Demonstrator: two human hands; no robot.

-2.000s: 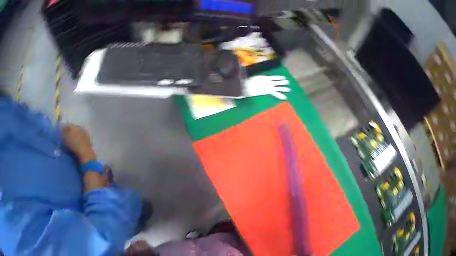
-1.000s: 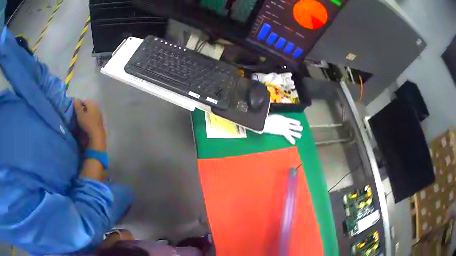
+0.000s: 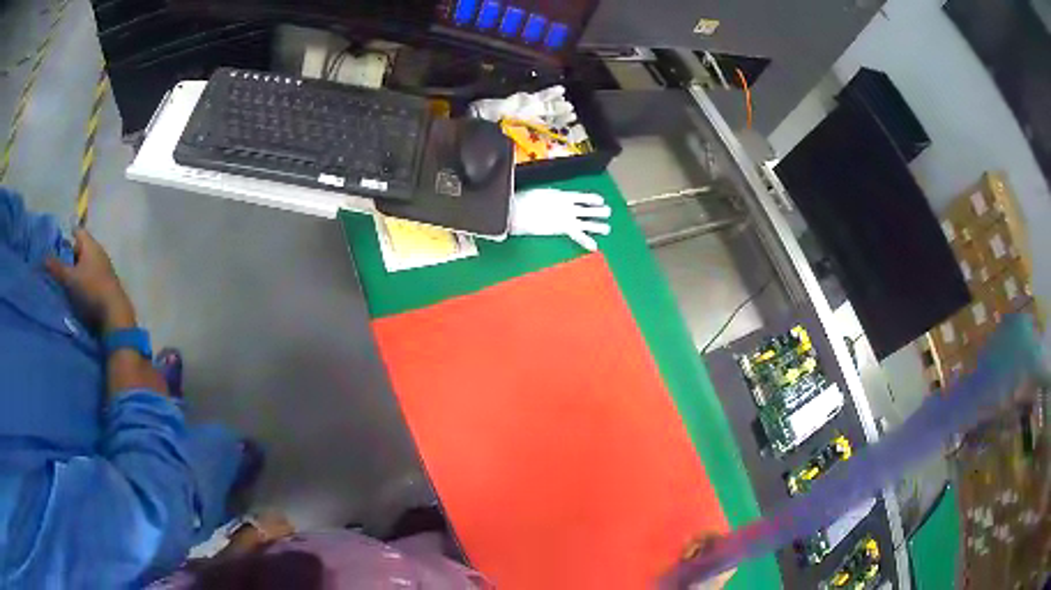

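Observation:
A long purplish see-through tube or bundle of tubes [image 3: 876, 473] slants across the lower right, blurred, from the bottom edge up to a greenish end near the right rim. Blurred fingers, seemingly of my left hand [image 3: 701, 558], close around its lower end at the bottom edge, over the corner of the red mat [image 3: 530, 426]. Most of this hand is cut off. My right hand cannot be made out clearly; a brownish blur lies by the tube's far end, against the boxes.
A white glove [image 3: 561, 217] lies on the green covering [image 3: 461, 277], beside the mouse [image 3: 479, 153] and keyboard [image 3: 305, 129]. Populated boards [image 3: 787, 386] line the dark conveyor at right. A person in a blue smock [image 3: 58, 426] is at left. A monitor [image 3: 872, 236] stands beyond the conveyor.
The tube has swung from over the red mat to the right, across the conveyor. Fingers have come into view at its lower end. The camera view has also shifted.

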